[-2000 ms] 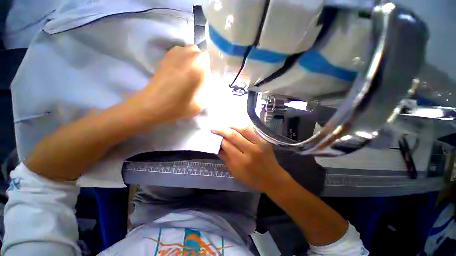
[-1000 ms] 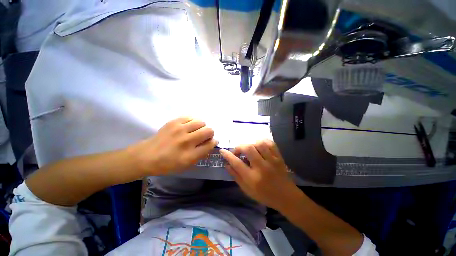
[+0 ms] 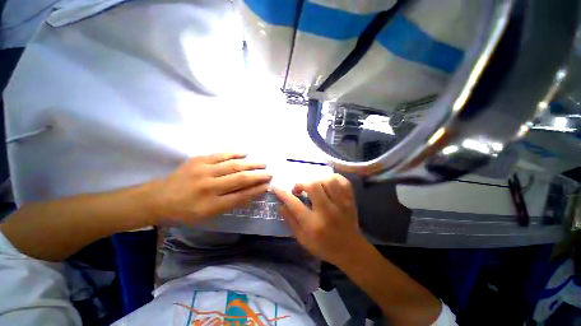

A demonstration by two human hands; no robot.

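The light grey garment panel (image 3: 121,95) lies spread on the table left of the needle area, washed out by bright light near the machine. My left hand (image 3: 213,184) lies flat on its near edge, fingers together and pointing right. My right hand (image 3: 323,213) is close beside it, thumb and index finger at the cloth edge near the ruler; glare hides whether they pinch it. The white sewing machine head (image 3: 357,44) with a blue stripe stands above. Its needle area is lost in glare.
Shiny curved metal (image 3: 446,140) covers much of the right side. A dark grey piece (image 3: 385,213) lies right of my right hand. Dark red and black snips (image 3: 519,200) lie at the right. The table-edge ruler (image 3: 439,228) runs along the front. Blue plastic (image 3: 135,267) shows below.
Since the first frame, my left hand has come down from beside the machine head to the cloth's near edge. Since the second, its fingers lie flatter. The view has shifted, and the metal hides the label.
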